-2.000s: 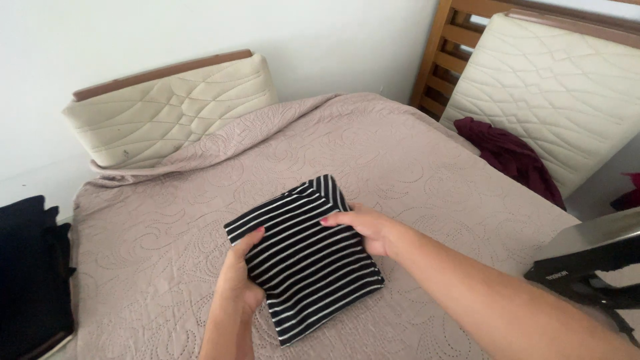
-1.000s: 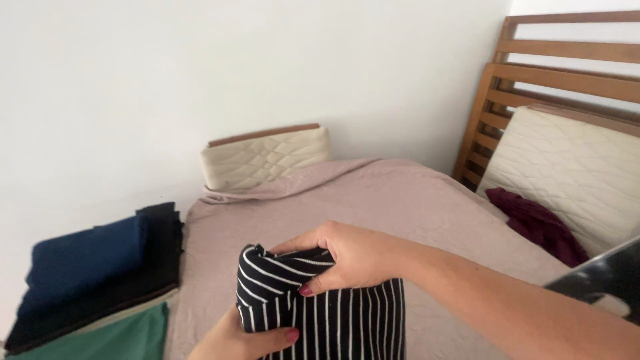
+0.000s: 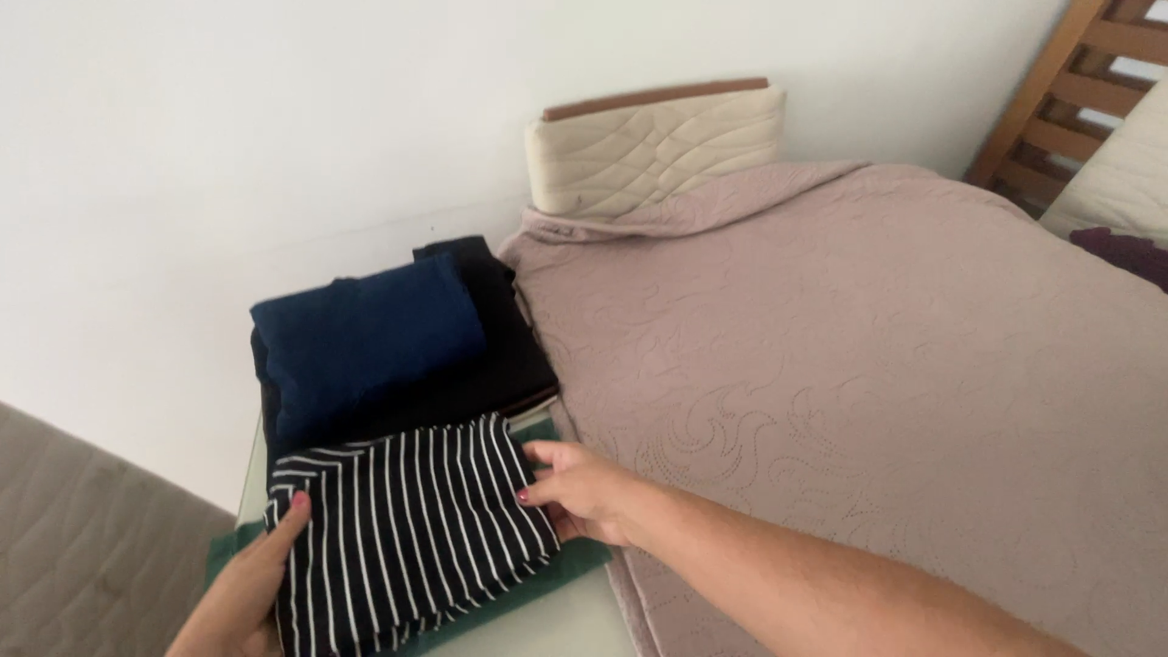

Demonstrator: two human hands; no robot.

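Observation:
A folded black-and-white striped garment (image 3: 415, 538) lies over a green folded cloth (image 3: 557, 577) at the lower left. My left hand (image 3: 246, 579) grips its left edge, thumb on top and fingers hidden beneath. My right hand (image 3: 584, 493) holds the opposite edge, with the thumb on the stripes and the other fingers partly hidden. Just behind the striped garment, a folded blue garment (image 3: 374, 338) rests on folded black cloth (image 3: 511, 351).
A pinkish-beige quilted bedspread (image 3: 867, 365) covers the surface at right. Beyond it stand a cream padded panel (image 3: 657, 151) and a slatted wooden frame (image 3: 1049, 100). Dark purple cloth (image 3: 1127, 255) lies at the right edge. Another quilted surface (image 3: 82, 547) is at lower left.
Both hands have carried the striped garment from over the bedspread to the green cloth beside the dark clothes. The view has swung left.

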